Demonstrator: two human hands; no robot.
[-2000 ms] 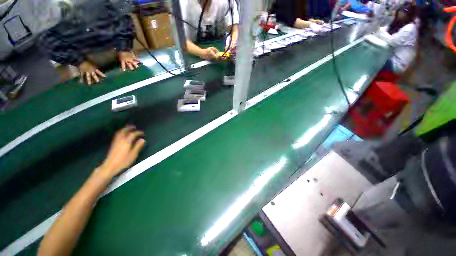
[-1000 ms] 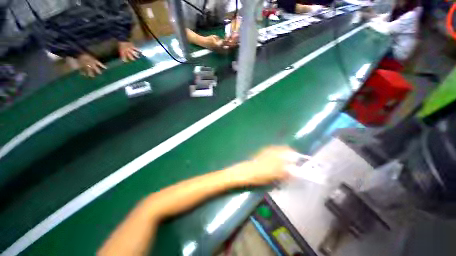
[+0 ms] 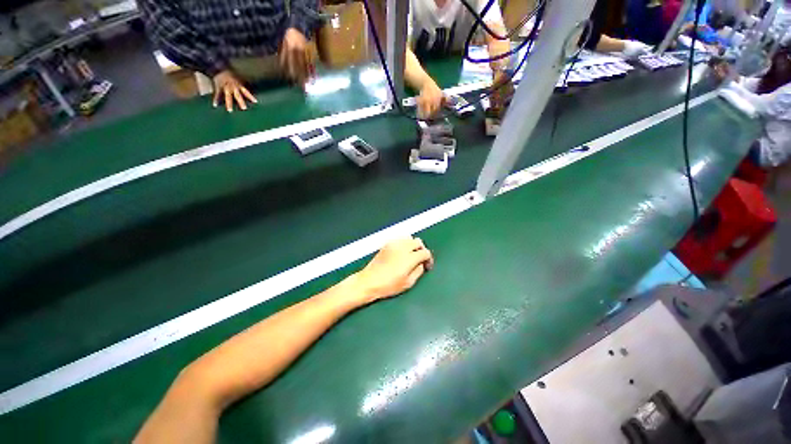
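Note:
My left hand (image 3: 399,267) is over the green surface beside the long white rail (image 3: 286,279). Its fingers are curled, no housing shows in it, and its palm side is hidden. My right hand is out of the picture. Beyond the rail, two white housings (image 3: 311,140) (image 3: 358,150) lie apart on the green belt (image 3: 208,234). A small overlapping group of housings (image 3: 428,161) lies to their right. At lower right is the welder's base plate (image 3: 598,381) with its dark fixture (image 3: 652,420), cut off by the lower edge; no housing shows in it.
A slanted white post (image 3: 535,100) stands at the rail, with black cables hanging around it. Across the belt are one person's hands (image 3: 232,89) and another's hand (image 3: 430,99) near the housings. Rows of housings (image 3: 598,69) lie farther back. A red stool (image 3: 727,227) is at right.
The view has shifted. My left hand, which held a white housing by the base plate a second ago, is now back near the rail. A second separate housing now lies on the belt.

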